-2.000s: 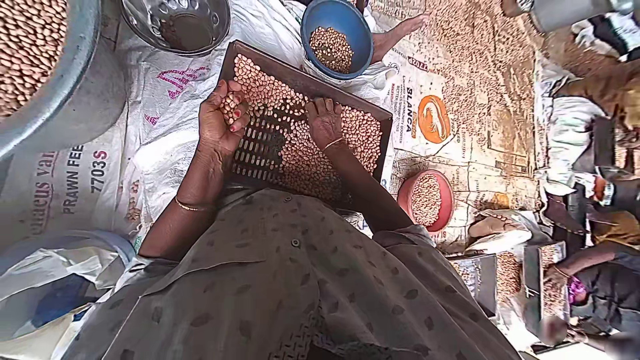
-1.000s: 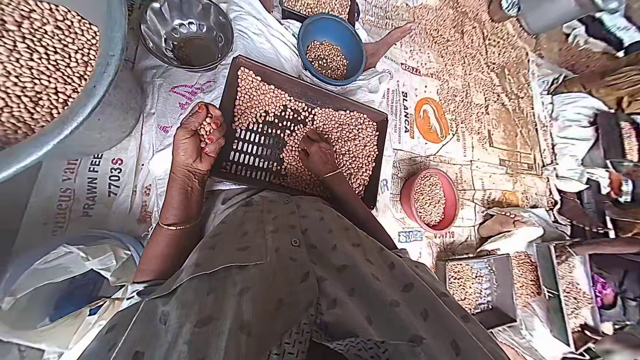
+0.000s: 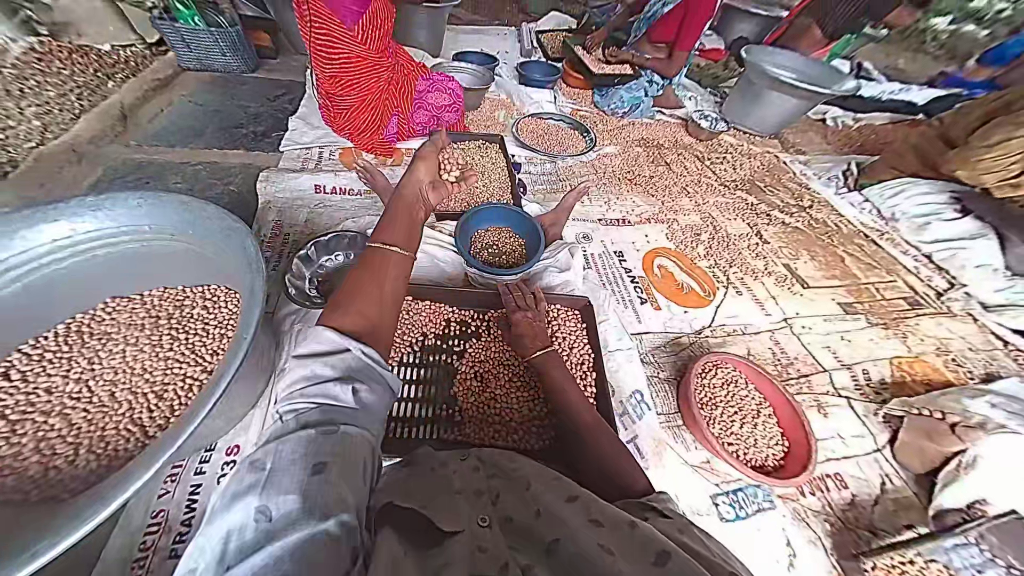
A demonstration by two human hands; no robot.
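Note:
My left hand (image 3: 438,172) is raised beyond the slotted tray, palm up, with nuts or large seeds lying in its curled palm. It appears in front of a second tray of paler nuts (image 3: 482,172). My right hand (image 3: 526,320) rests at the far side of the dark slotted tray (image 3: 416,436), fingers spread over its rim and the nuts (image 3: 500,384); nothing held shows. Just past its fingertips stands a blue bowl (image 3: 462,240) with brownish nuts. Bare slots show at the tray's left part. My feet or another person's flank the blue bowl; I cannot tell which.
A large metal basin (image 3: 240,240) of nuts stands at the left, a steel bowl (image 3: 308,264) beside my left forearm. At the right is a red bowl (image 3: 800,448) of nuts. Printed sacks (image 3: 720,320) cover the ground, with nuts scattered farther off. Other people sit with trays and tubs beyond.
My left hand has moved forward from beside the slotted tray to beyond it, still holding nuts. My right hand has gone from the nuts to the far rim. The view has tilted up strongly.

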